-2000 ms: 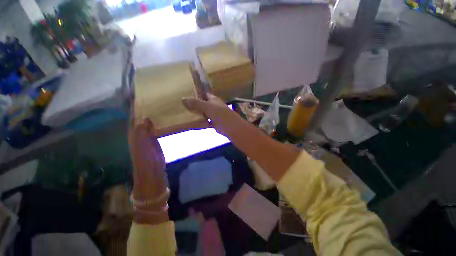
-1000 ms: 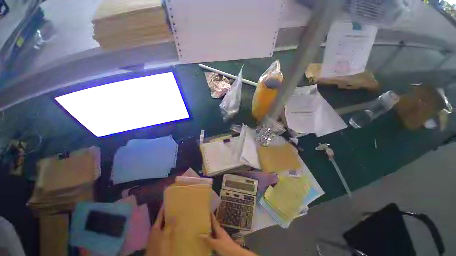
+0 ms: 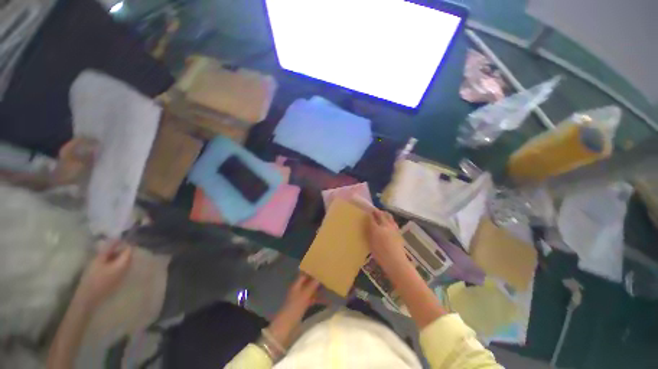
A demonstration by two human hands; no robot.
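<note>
A tan kraft envelope bundle is held low in front of me, tilted, over the desk's near edge. My left hand grips its lower left corner. My right hand holds its upper right side, fingers on the edge. A pink slip shows just behind its top. The calculator lies under my right forearm, partly hidden. The picture is somewhat blurred.
A person at the left holds a white sheet. A phone lies on blue sheets. Kraft stacks, blue slips, a monitor, a notepad and a yellow roll stand around.
The view has swung left and down, bringing the other person into sight. The bundle came down from near the shelf to desk level, and now tilts in both hands.
</note>
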